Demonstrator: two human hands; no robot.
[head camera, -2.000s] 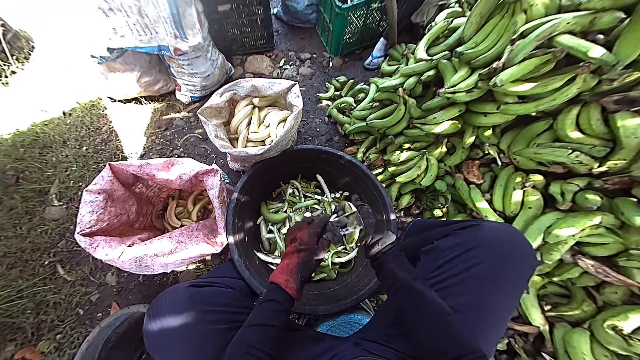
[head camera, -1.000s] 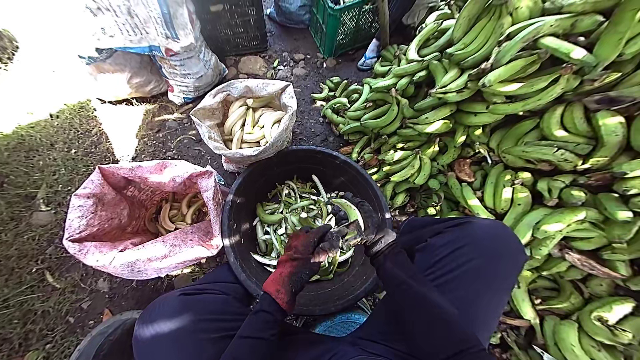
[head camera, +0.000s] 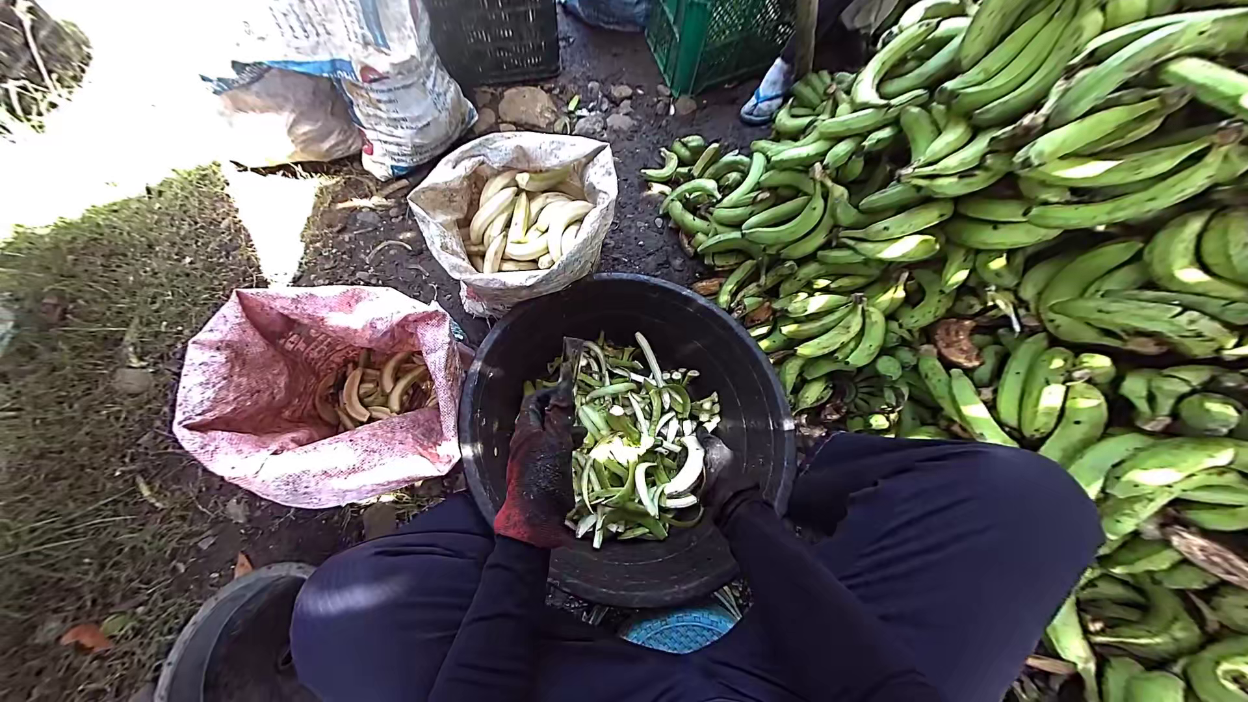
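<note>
A black plastic tub (head camera: 643, 575) stands between my legs, with a heap of green banana peels (head camera: 614, 429) in it. My left hand (head camera: 541, 468), in a dark and red glove, is at the left inside of the tub, closed around a blade-like tool (head camera: 567, 363) that points up. At the right side of the heap is my dark-gloved right hand (head camera: 726, 473), next to a pale peeled banana (head camera: 687, 466); whether its fingers hold anything cannot be told. Peeled bananas (head camera: 526, 219) fill a white woven sack (head camera: 458, 185) beyond the tub.
A pink woven sack (head camera: 234, 390) with peeled bananas stands at left. Bunches of green bananas (head camera: 829, 214) are piled at right. Behind are a green plastic crate (head camera: 702, 49), a black crate (head camera: 494, 39), filled white sacks (head camera: 405, 88) and a person's foot (head camera: 770, 90). A dark bucket (head camera: 224, 624) stands lower left.
My hands have moved apart, from close together over the right part of the tub to opposite sides of the peel heap. The left hand has moved left with its tool.
</note>
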